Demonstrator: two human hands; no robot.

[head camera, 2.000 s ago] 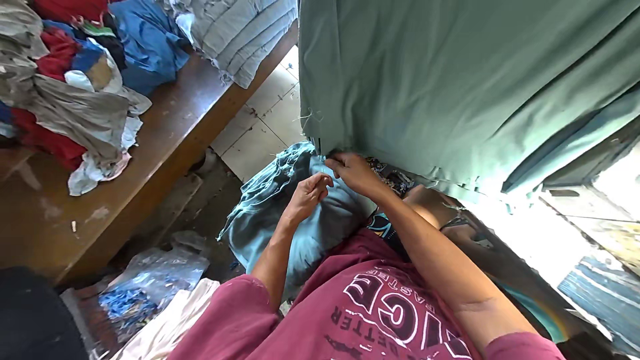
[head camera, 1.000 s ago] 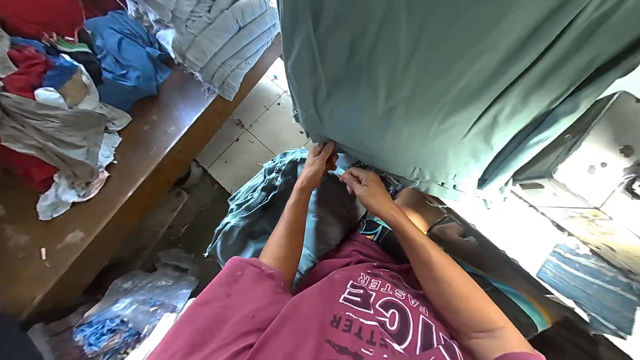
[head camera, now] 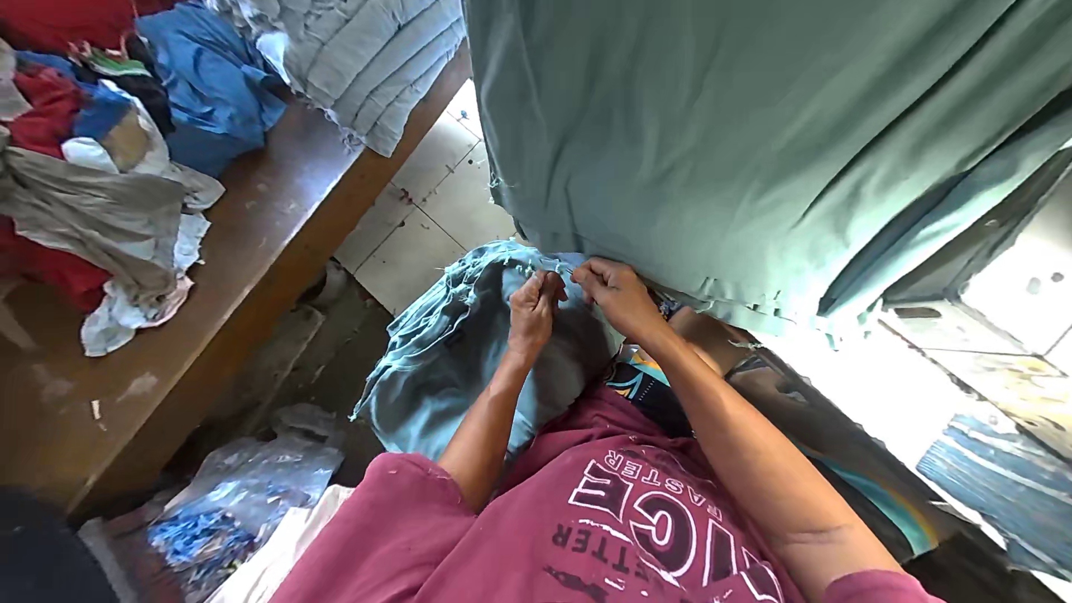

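Note:
A gathered bundle of blue-green fabric (head camera: 452, 360) with frayed edges lies over my lap. My left hand (head camera: 536, 306) is closed at the bundle's upper edge, fingers curled on the cloth edge. Just right of it, my right hand (head camera: 611, 289) has thumb and index finger pinched together by the same edge; whether thread or cloth is between them is too small to tell. A large sheet of green fabric (head camera: 712, 151) hangs beyond my hands, its fraying lower edge passing close to my right hand.
A wooden bench (head camera: 251, 243) on the left bears mixed cloth scraps (head camera: 92, 201) and a stack of grey fabric pieces (head camera: 377, 75). Below it lies a clear plastic bag (head camera: 243, 494) with blue scraps. Tiled floor (head camera: 427, 226) shows between bench and hanging cloth. A striped blue cloth (head camera: 1005, 477) lies at right.
My left hand was touching the hanging cloth's corner one second ago and has come down to the bundle's edge. My right hand stays close by it.

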